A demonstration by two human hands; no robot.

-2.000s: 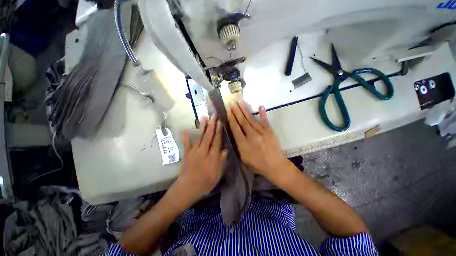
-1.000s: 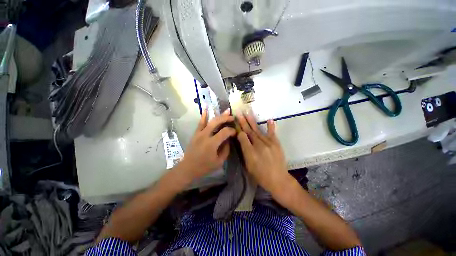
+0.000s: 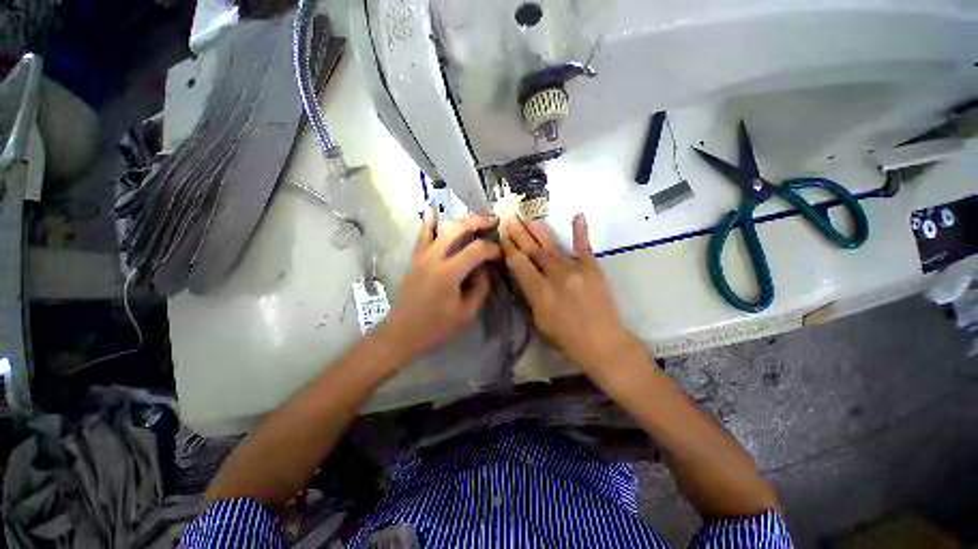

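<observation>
A grey-brown fabric strip [image 3: 502,327] runs from under the presser foot of the white sewing machine [image 3: 665,48] toward the table's front edge. My left hand [image 3: 442,281] holds the strip's left side, thumb and fingers pinched close to the foot. My right hand [image 3: 563,284] lies on the strip's right side, fingers extended and flat, fingertips beside the foot. A paler layer shows at the strip's lower right. The needle point and the fabric under my fingertips are hidden.
A fanned stack of grey strips [image 3: 220,161] lies at left behind the gooseneck lamp [image 3: 311,97]. A white tag [image 3: 371,305] is left of my left hand. Green-handled shears [image 3: 758,191], a black stick [image 3: 651,147] and a metal plate [image 3: 672,195] lie at right. Fabric is heaped lower left.
The strip has moved up toward the needle, with less hanging over the edge. My left fingers have gone from flat to pinching. The camera view has shifted slightly.
</observation>
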